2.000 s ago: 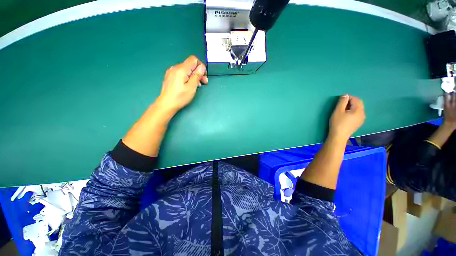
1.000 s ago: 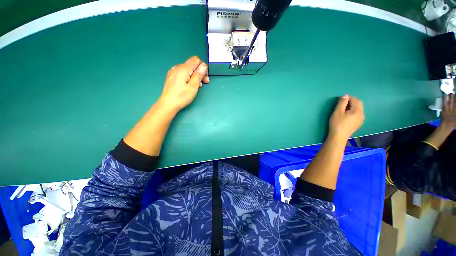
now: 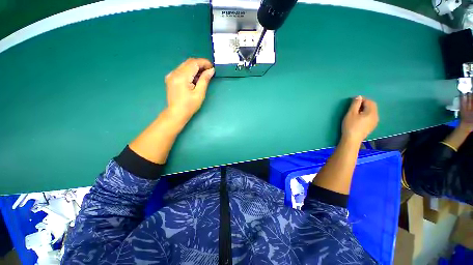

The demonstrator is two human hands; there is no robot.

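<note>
My left hand [image 3: 188, 85] rests on the green bench, thumb and fingertips together beside the left edge of the screw feeder; no part shows in it. My right hand [image 3: 360, 120] rests loosely curled near the bench's front edge, with nothing visible in it. The silver-grey screw feeder [image 3: 244, 47] stands at the back middle. The black electric screwdriver [image 3: 275, 14] hangs over it, its thin bit slanting down to the pickup.
A blue tote heaped with white parts [image 3: 54, 220] is at lower left. A blue tote [image 3: 376, 194] with some white parts is at lower right. At far right are a black box [image 3: 457, 54], white units and another person's hand [image 3: 465, 111].
The fingers of my left hand have shifted, leaving a small gap between thumb and forefinger. My right hand has stayed in place. The white parts at far right have moved slightly.
</note>
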